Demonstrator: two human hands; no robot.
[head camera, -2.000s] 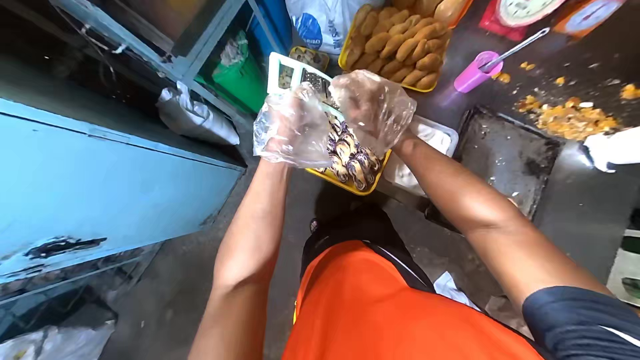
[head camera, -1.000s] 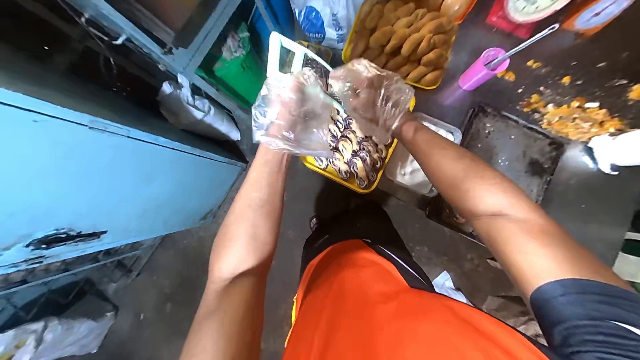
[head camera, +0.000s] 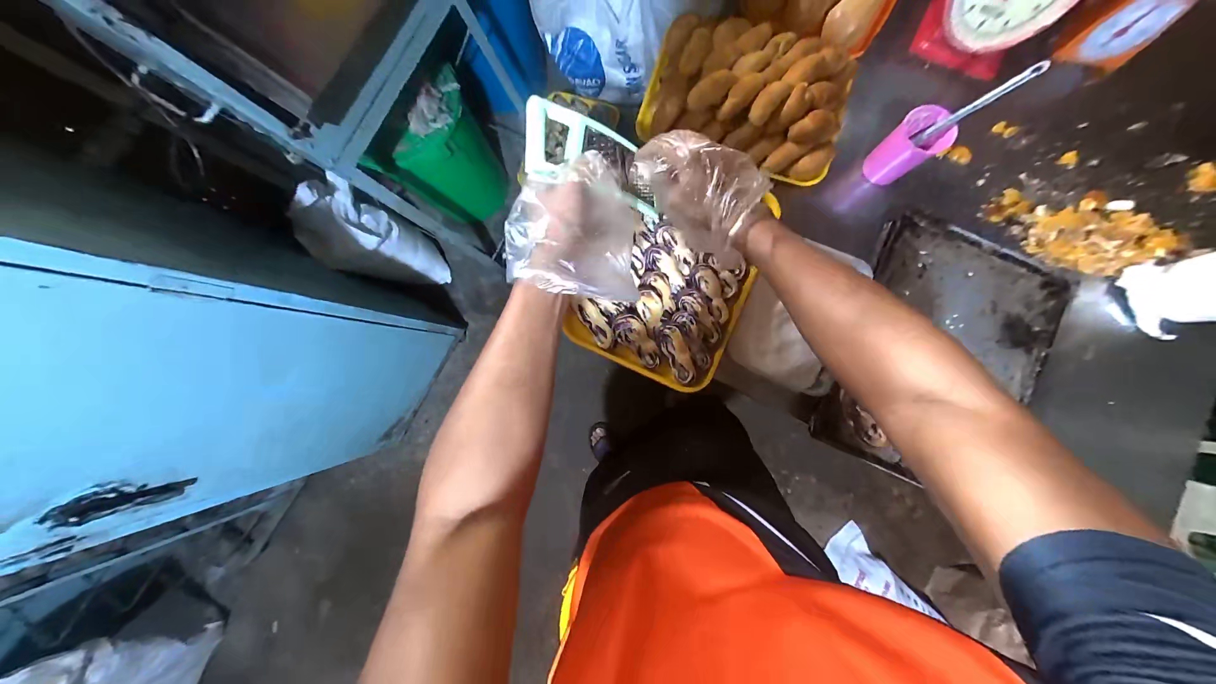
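Both hands wear loose clear plastic gloves. My left hand (head camera: 570, 223) is over the left part of a yellow tray (head camera: 698, 380) filled with dark-striped twisted pastries (head camera: 665, 313). A pale green plastic handle or frame (head camera: 554, 138) rises just beyond it, joined to a dark mesh-like part between the hands; whether my left fingers grip it cannot be told. My right hand (head camera: 698, 180) is bent over the tray's far right side, beside that mesh-like part. The glove and the hand's back hide its fingertips.
Beyond my hands is a yellow tray of brown rolls (head camera: 760, 90). At right are a pink cup (head camera: 910, 147) with a metal utensil, a dark baking tray (head camera: 969, 294), yellow-orange scraps (head camera: 1102, 233) and dial scales (head camera: 1007, 19). A light blue cabinet (head camera: 218, 380) stands left, a green bin (head camera: 456, 171) behind.
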